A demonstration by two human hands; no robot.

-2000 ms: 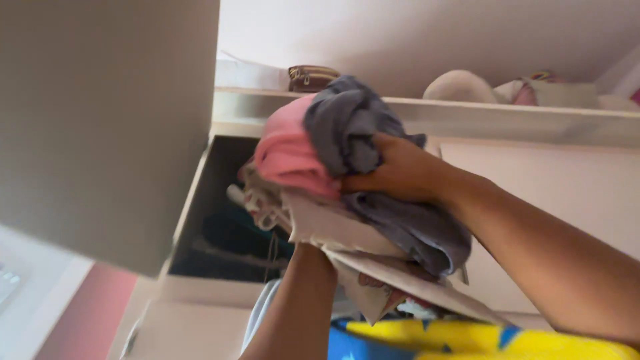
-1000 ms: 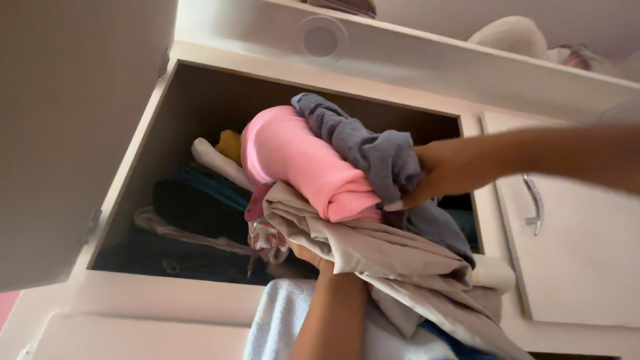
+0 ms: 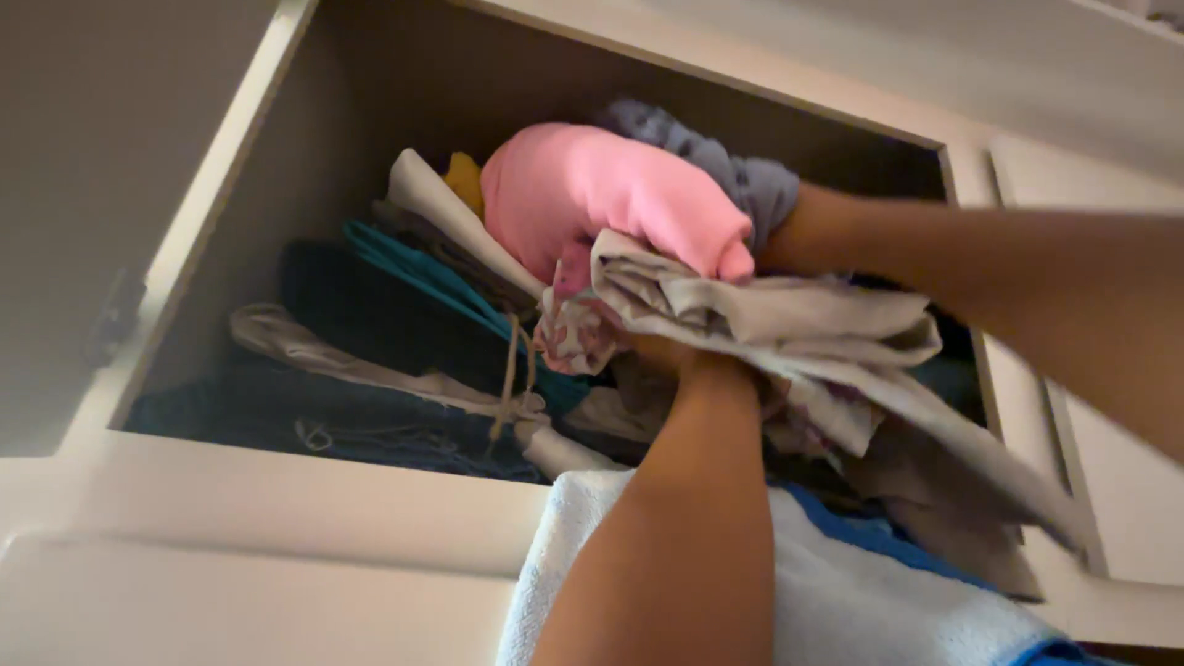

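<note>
A stack of clothes lies between my two hands in the mouth of a cabinet compartment. My left hand is under the stack, its fingers mostly hidden by a beige cloth and a crumpled patterned cloth. On top sits a rolled pink garment. Behind it is a grey-blue garment, with my right hand pressed against it; the fingers are hidden. Below my left forearm hangs a light blue towel with a blue edge.
Folded dark clothes, a teal garment and a drawstring cloth fill the compartment's left side. An open cabinet door stands at the left. The frame's lower edge runs beneath the opening; a closed door is at right.
The clothes in my hands have moved from in front of the cabinet into the compartment opening. The view has come closer to the compartment.
</note>
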